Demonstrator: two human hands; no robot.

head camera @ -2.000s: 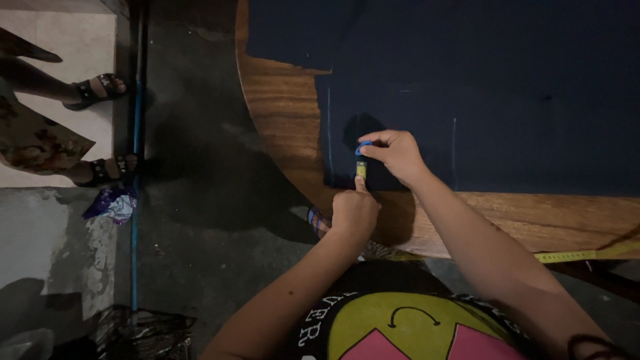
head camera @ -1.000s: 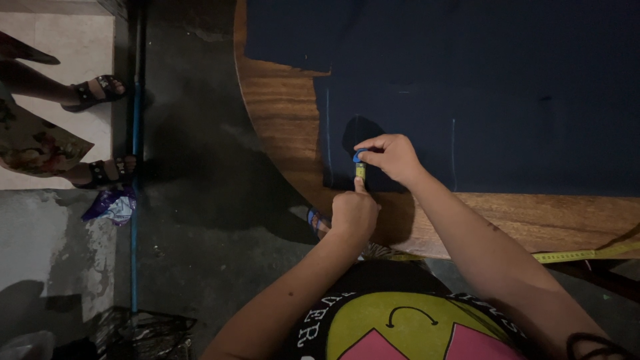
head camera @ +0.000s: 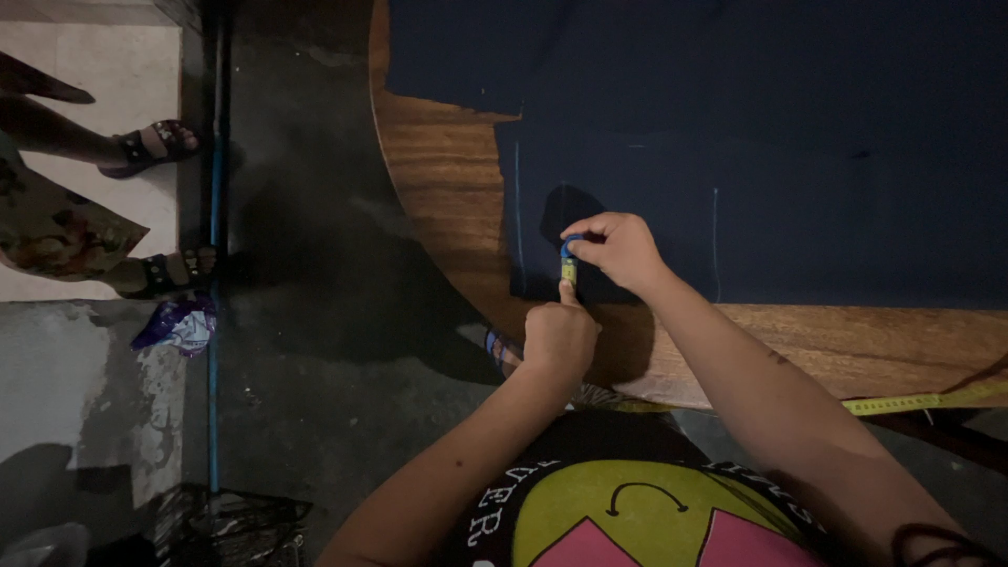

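Dark navy fabric (head camera: 787,220) lies flat on a wooden table (head camera: 441,173) with a curved edge; thin chalk lines mark it near its left end. My right hand (head camera: 622,252) pinches a small blue object (head camera: 570,246), perhaps tailor's chalk, against the fabric. Directly below it is a short piece of yellow measuring tape (head camera: 568,272). My left hand (head camera: 561,335) presses the tape's lower part with an extended index finger, the other fingers curled. Another length of yellow tape (head camera: 890,405) runs along the table's near edge at the right, beside my right forearm.
At the left, a person's sandalled feet (head camera: 157,150) rest on a pale tiled step (head camera: 87,47). A long blue pole (head camera: 213,354) stretches beside the step, near a crumpled purple wrapper (head camera: 185,324). Black plastic (head camera: 236,520) lies at the lower left.
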